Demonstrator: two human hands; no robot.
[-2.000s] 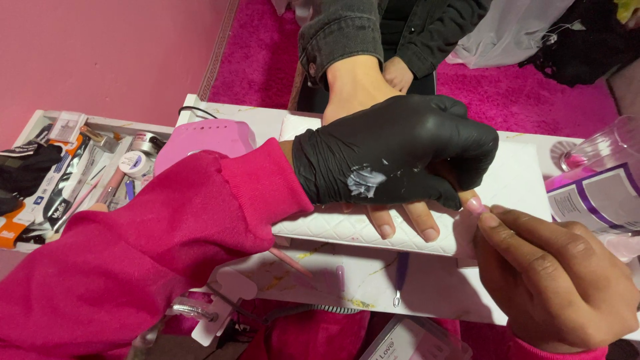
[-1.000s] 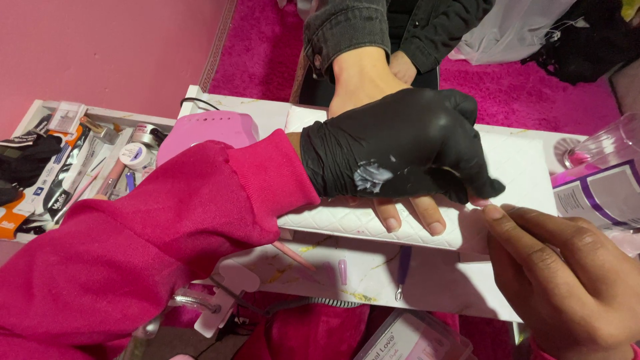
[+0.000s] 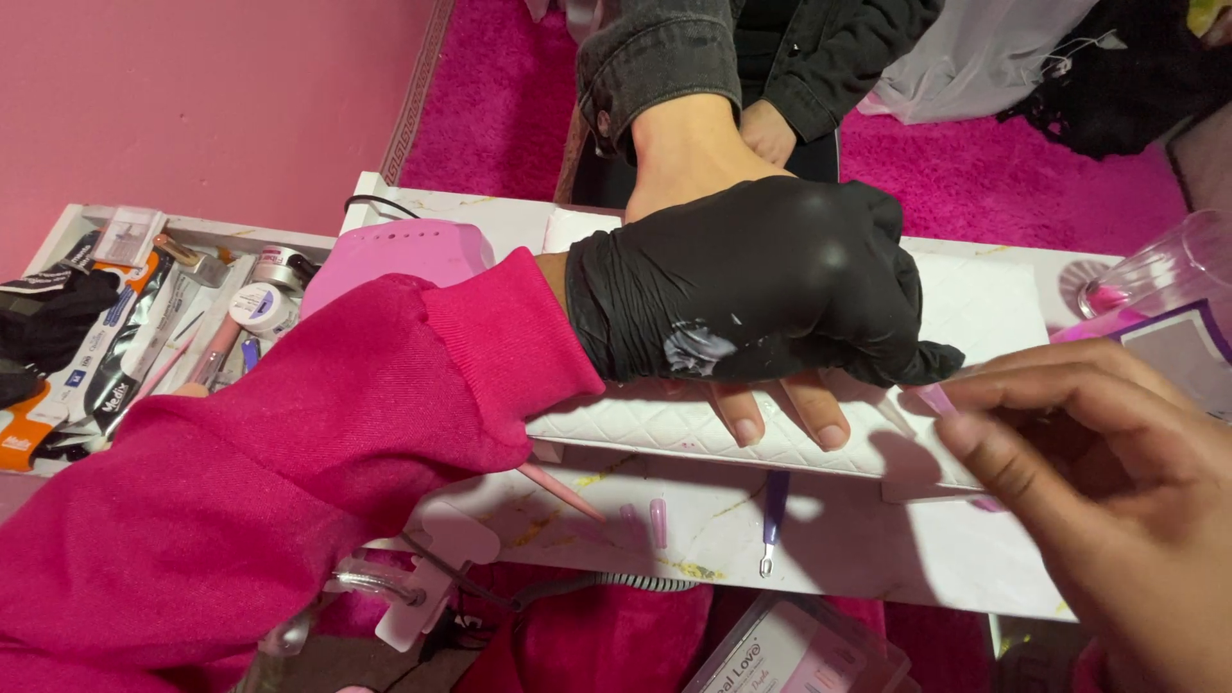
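My left hand, in a black glove with a white smear, closes over the hand of a person seated opposite. Two of that person's fingers show below the glove, over a white quilted hand rest. Bare, my right hand pinches a pink artificial nail tip between thumb and forefinger, close beside my gloved fingertips. The finger under my glove there is mostly hidden. Another pink nail tip lies on the marbled table, between a pink stick and a blue-handled metal cuticle pusher.
A pink nail lamp stands behind my left sleeve. At the left, an open drawer holds jars, tools and packets. A clear plastic cup is at the right edge. Below the table sits a plastic case of nail tips.
My right fingers have shifted slightly away from the gloved fingertips, and the pink nail tip between them now shows clearly. My left hand keeps its hold on the person's hand.
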